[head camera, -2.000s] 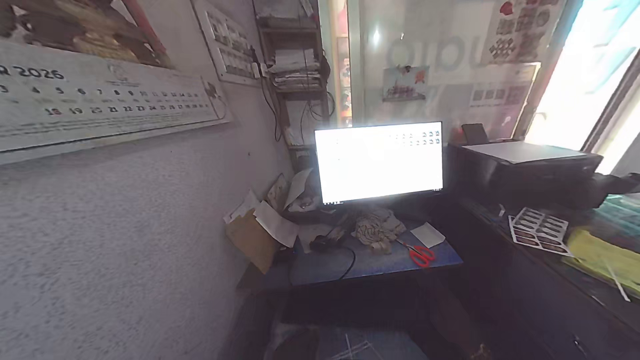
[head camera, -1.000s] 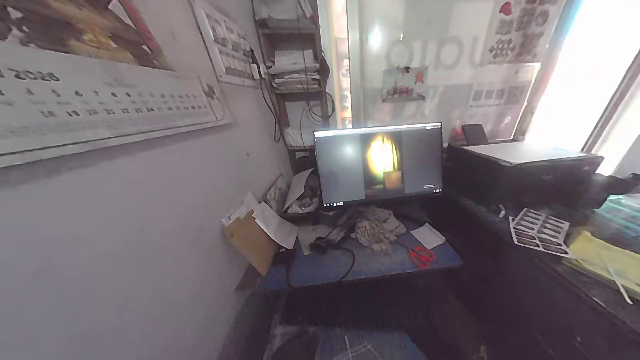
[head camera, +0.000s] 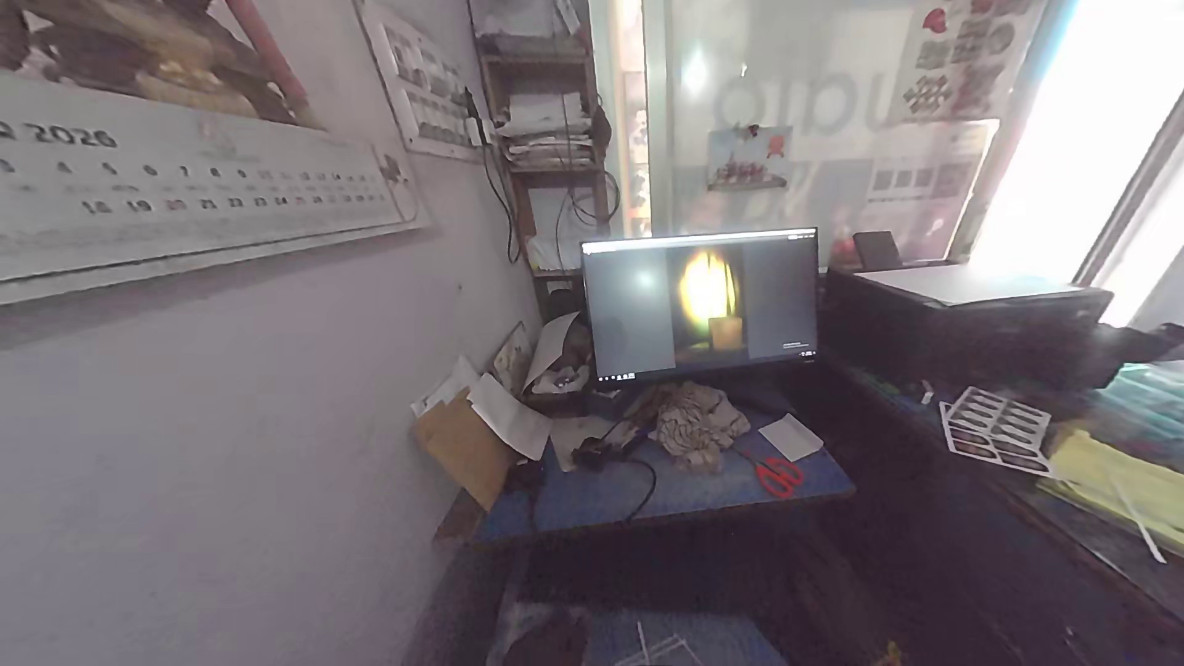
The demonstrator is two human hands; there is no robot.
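Neither my left hand nor my right hand is in view. A lit monitor [head camera: 638, 310] stands at the back of a blue desk top [head camera: 592, 504] and shows a dark picture with a bright yellow glow. In front of it lies a crumpled beige cloth [head camera: 698, 425]. Scissors with red handles [head camera: 779, 477] rest to the right of the cloth, near a white slip of paper [head camera: 792, 437]. A dark cable [head camera: 653, 481] curls over the desk's left part. Against the wall leans a brown envelope [head camera: 465, 446] with white papers [head camera: 511, 416].
A black printer [head camera: 953, 328] with a white sheet on top stands at the right. Photo sheets [head camera: 997, 430] and a yellow folded item [head camera: 1119, 481] lie nearer. Shelves [head camera: 550, 171] with paper stacks rise behind, and a wall calendar [head camera: 185, 185] hangs at the left. Below is a lower blue surface [head camera: 712, 638].
The monitor has gone from a bright white window with icons to a dark picture with a yellow glow. The things on the desk have not plainly moved.
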